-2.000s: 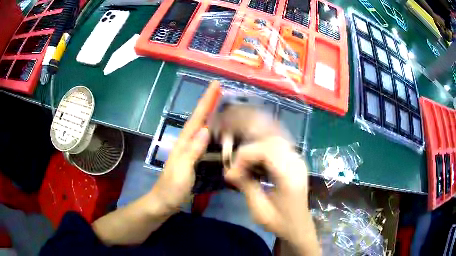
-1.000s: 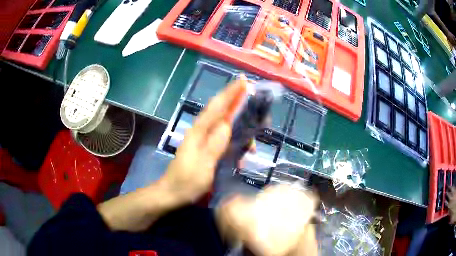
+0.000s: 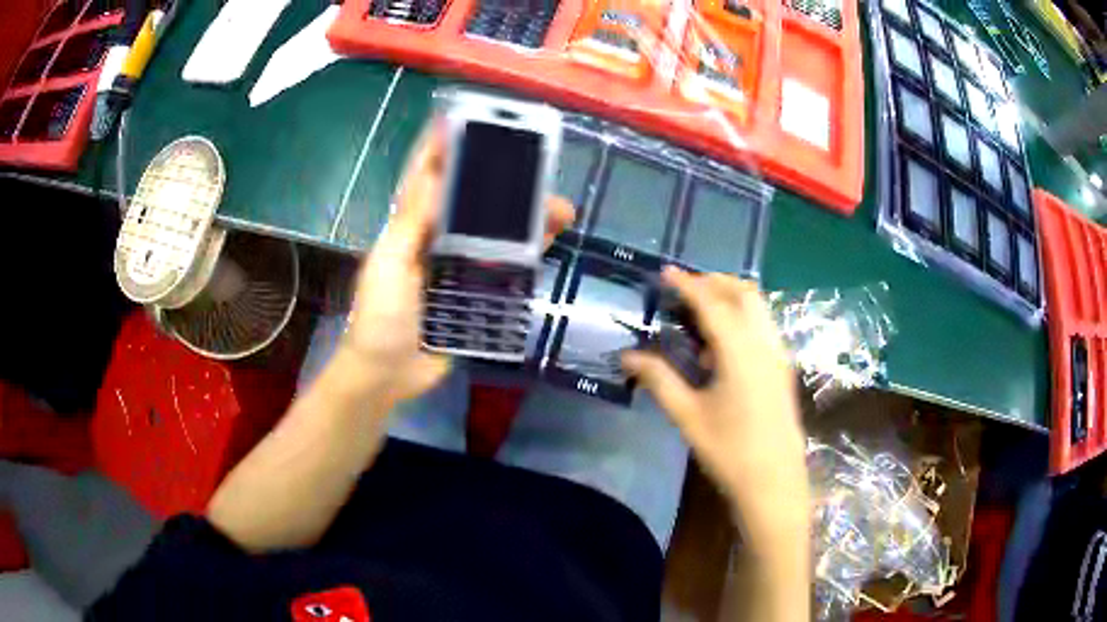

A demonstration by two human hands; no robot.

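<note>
My left hand [image 3: 395,273] holds a keypad phone [image 3: 492,231] upright, its face towards me: silver rim, dark screen above rows of small keys. The lens sheet [image 3: 637,201], clear with grey black-bordered windows, lies behind and right of the phone, overhanging the bench edge. My right hand [image 3: 716,365] is at the sheet's right part, thumb and fingers apart around something dark and blurred that I cannot make out. Part of the sheet is hidden by the phone and hands.
The red phone tray [image 3: 595,67] lies behind. A second lens tray [image 3: 959,158] and another red tray [image 3: 1068,328] are at right. A small fan [image 3: 225,286] stands left. Clear scraps [image 3: 838,340] lie near the edge above a waste box [image 3: 965,462]. A red stool [image 3: 158,419] is below left.
The phone, blurred between my hands before, now shows its front in my left hand. My right hand has moved away from it to the right. The bench appears higher in the view.
</note>
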